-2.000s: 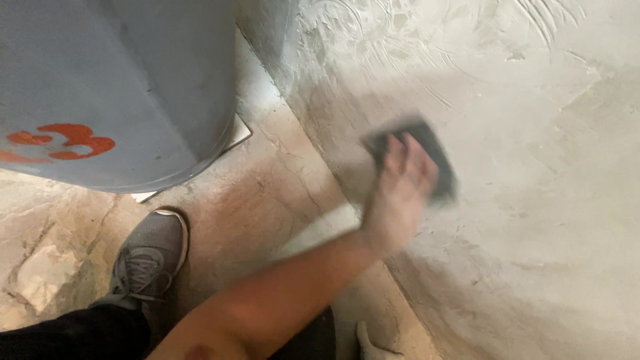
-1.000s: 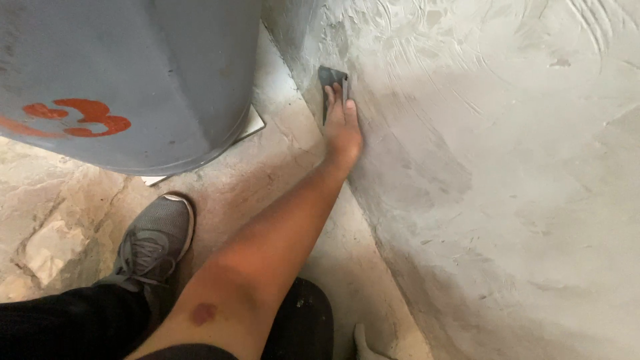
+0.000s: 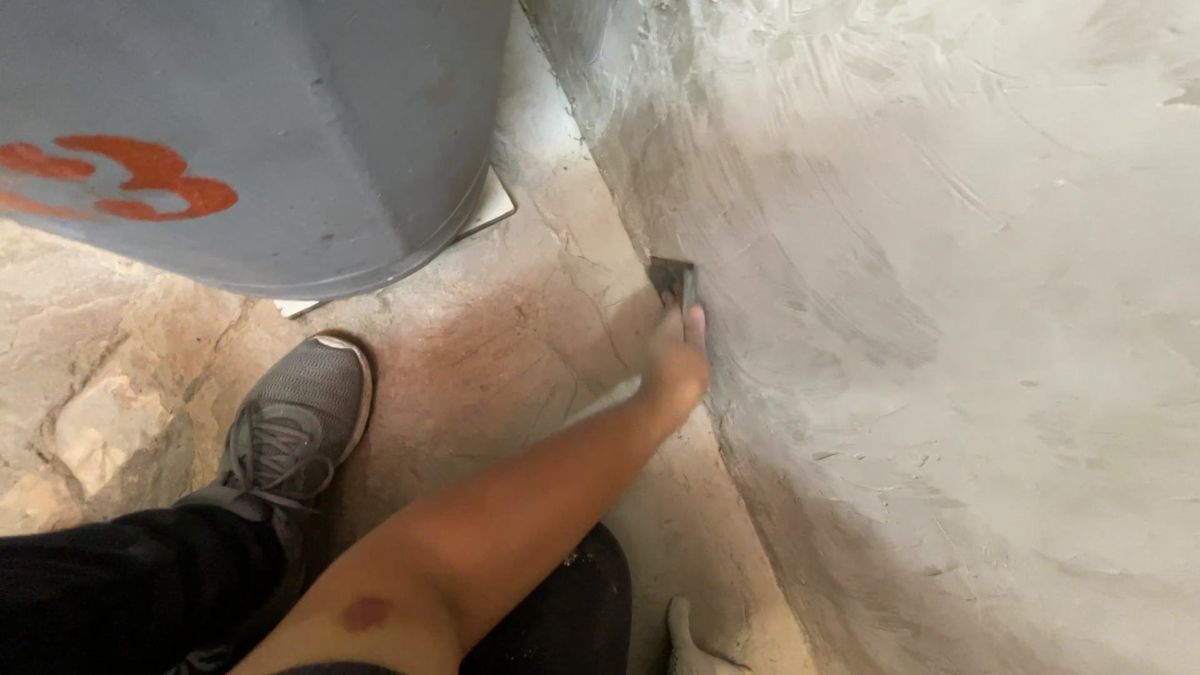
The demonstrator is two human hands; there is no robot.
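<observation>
My right hand (image 3: 682, 352) grips a dark, flat, handheld tool (image 3: 671, 274), which looks like a float or sanding block; its exact kind is partly hidden by the fingers. The tool rests against the foot of the grey plastered wall (image 3: 984, 309), where the wall meets the floor. Swirls, ridges and streaks mark the plaster. My left hand is out of the picture.
A large grey plastic bin (image 3: 356, 141) with orange-red painted marking stands upper left, with white tile-like corners (image 3: 489, 202) showing beneath. A grey laced sneaker (image 3: 295, 412) is on the stone floor (image 3: 487, 347). My dark-clad knee (image 3: 572, 609) is below my arm.
Two seconds ago the tool was flat on the wall face; a second ago it was at the wall's foot, farther up the edge. Since then my right hand has come back nearer along that edge.
</observation>
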